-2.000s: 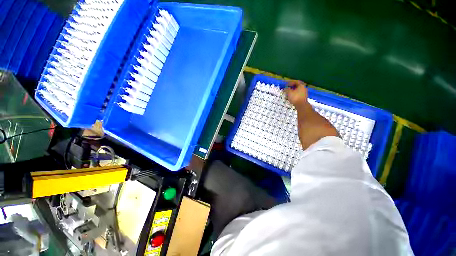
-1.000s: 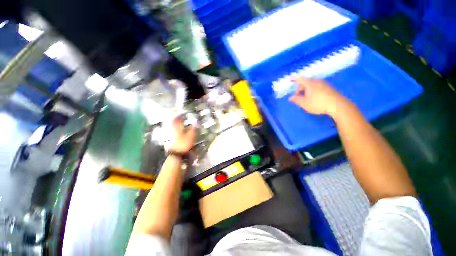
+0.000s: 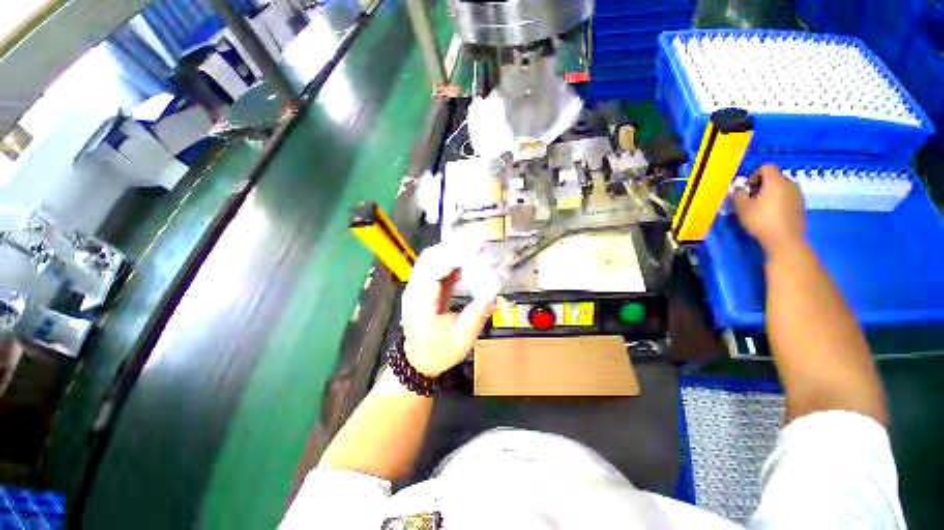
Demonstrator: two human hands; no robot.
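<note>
My left hand point(image 3: 440, 321) is in front of the machine, above the left end of the front panel. It holds a white housing point(image 3: 478, 274) between thumb and fingers; the piece is blurred and washed out. My right hand point(image 3: 771, 210) is at the left end of the row of upright white housings point(image 3: 854, 190) in the lower blue tray point(image 3: 828, 274). Its fingers are pinched on a small white housing point(image 3: 740, 185), mostly hidden by them. The metal fixture point(image 3: 538, 202) lies beyond my left hand, under the press head point(image 3: 523, 19).
Yellow-and-black bars point(image 3: 714, 178) flank the fixture. The front panel has a red button point(image 3: 541, 317) and a green button point(image 3: 632, 312), with cardboard point(image 3: 554, 365) before it. A full blue tray point(image 3: 797, 78) stands behind; another parts tray point(image 3: 735, 440) is low right. A green conveyor runs left.
The view has turned toward the machine. My left hand has come back from the fixture toward me with a white piece. My right hand went from the low parts tray to the upper tray's row.
</note>
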